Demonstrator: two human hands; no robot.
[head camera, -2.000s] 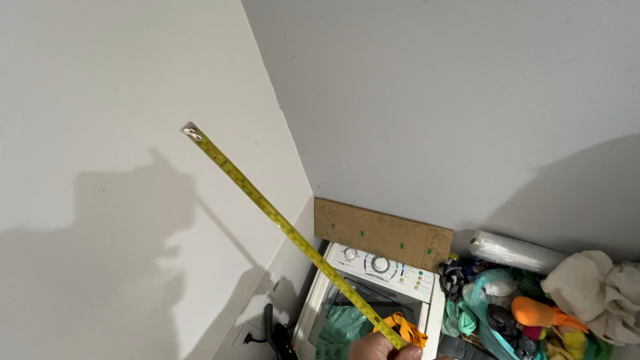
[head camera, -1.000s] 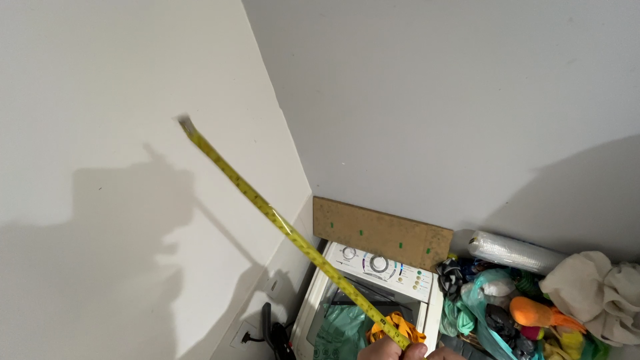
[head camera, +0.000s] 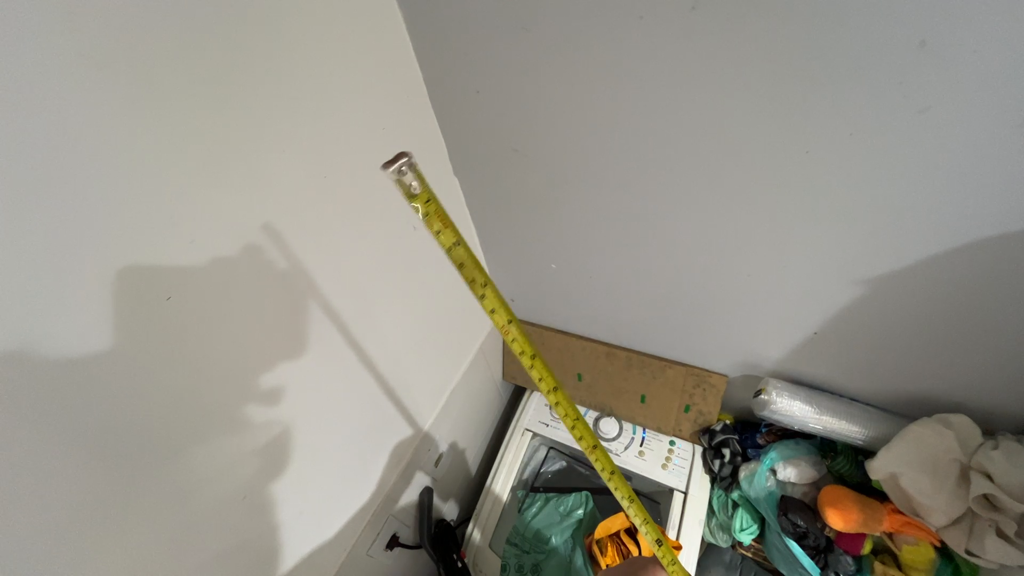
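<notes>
A yellow tape measure blade (head camera: 512, 328) with a metal end hook stretches diagonally from the upper middle down to the bottom edge, its hook end in the air before the wall corner. At the bottom edge, part of one hand (head camera: 636, 566) shows at the lower end of the blade; which hand it is and how its fingers close cannot be told. The tape's case is out of view. Below the blade stands a white washing machine (head camera: 696, 512) with a dial panel, a green plastic bag (head camera: 552, 532) and an orange item (head camera: 620, 540) on its lid.
A brown board (head camera: 624, 376) leans on the wall behind the machine. To the right lie a clear plastic-wrapped roll (head camera: 828, 412), a beige cloth (head camera: 928, 472) and a heap of coloured bags (head camera: 848, 508). A wall socket (head camera: 392, 538) with a plugged cord is at the lower left.
The blade's hook end has moved right, nearer the wall corner in view, and the blade stands steeper. The hand at its lower end shows less than before.
</notes>
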